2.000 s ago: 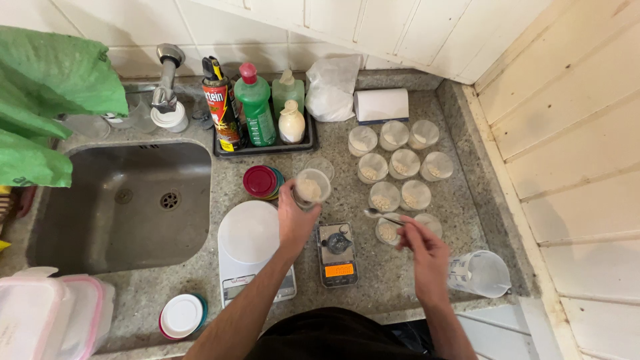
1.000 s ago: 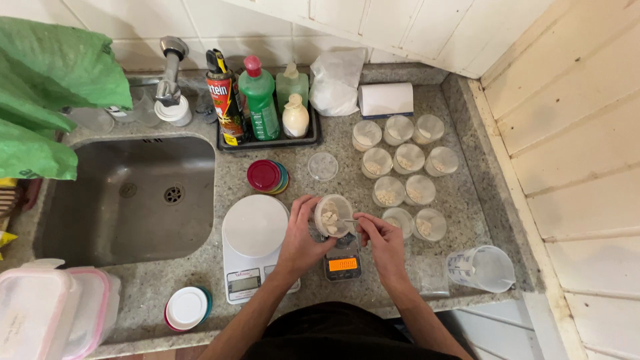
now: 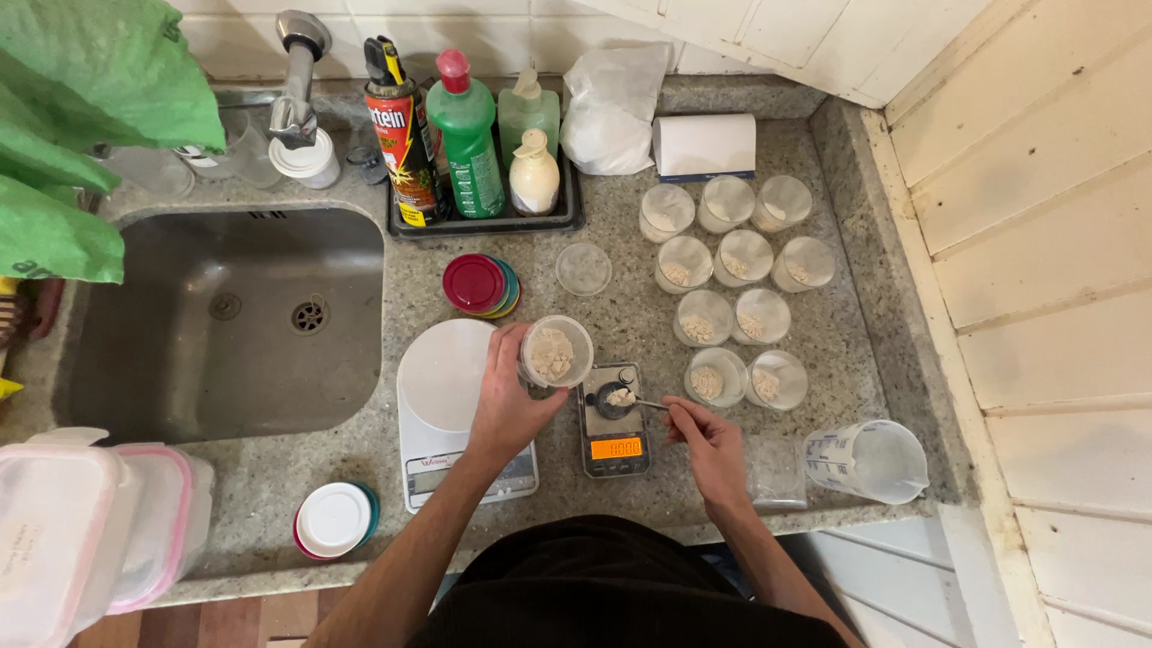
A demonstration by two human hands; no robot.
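Observation:
My left hand (image 3: 515,396) holds a clear plastic cup (image 3: 557,352) with pale, lumpy powder in it, tilted a little, beside a small digital pocket scale (image 3: 616,432) with a lit orange display. Between the fingers of my right hand (image 3: 706,441) is the handle of a metal spoon (image 3: 650,405). Its bowl, heaped with the powder, is over the small dark dish (image 3: 613,400) on that scale; whether they touch I cannot tell. To the right stand several clear cups (image 3: 707,376), most with some pale powder at the bottom. A white kitchen scale (image 3: 450,378) lies under my left forearm.
A clear measuring jug (image 3: 864,461) stands at the right front, near a flat transparent bag (image 3: 776,472). Stacked lids (image 3: 474,283), a clear lid (image 3: 583,269) and a black tray of bottles (image 3: 486,225) are farther back. The steel sink (image 3: 225,387) and plastic containers (image 3: 153,531) are leftward.
The spoon has moved from the cup in my left hand to over the small dish, with powder on it. My two hands have moved apart, uncovering the pocket scale.

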